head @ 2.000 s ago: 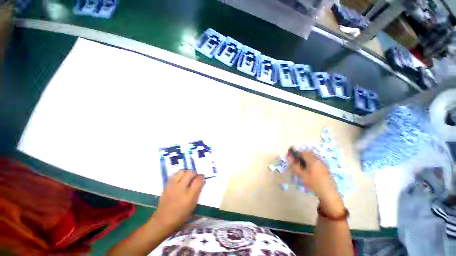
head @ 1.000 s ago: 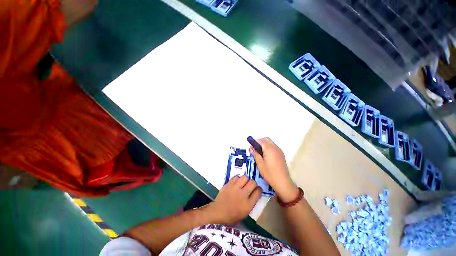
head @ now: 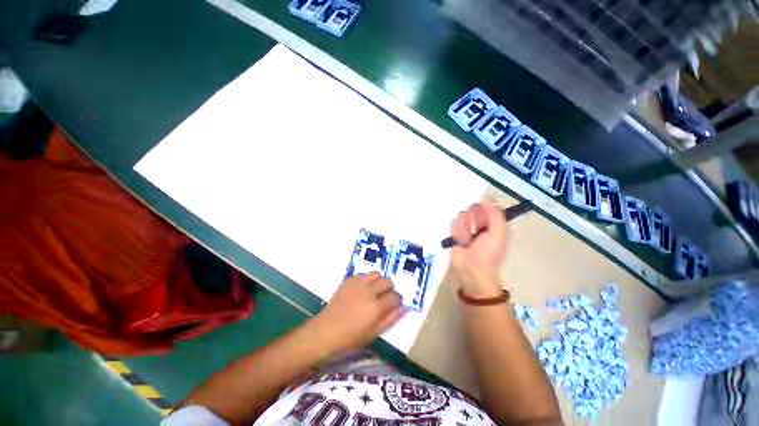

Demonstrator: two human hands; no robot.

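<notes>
Two flat housings with pale blue rims and dark blocks lie side by side on the white sheet (head: 283,166); one is the right-hand housing (head: 412,270), the other the left-hand housing (head: 367,252). My left hand (head: 362,309) rests over their near ends, fingers bent; whether it grips them is hidden. My right hand (head: 483,237) is raised just right of the housings, closed around a slim black tool (head: 512,212) that sticks out on both sides of the fist. Small pale blue pieces (head: 587,354) lie heaped on the brown board (head: 453,333) to the right.
Beyond the pale rail (head: 433,137), a row of several housings (head: 524,150) lies on the green belt, with two more (head: 324,12) farther left. A clear bag of blue pieces (head: 707,333) is at the right. Grey translucent trays (head: 566,50) stand beyond. Orange clothing (head: 91,241) is at left.
My right hand has lifted off the housings and moved right, its tool now pointing sideways. My left hand stays at their near ends. The person in orange has shifted out of the upper left.
</notes>
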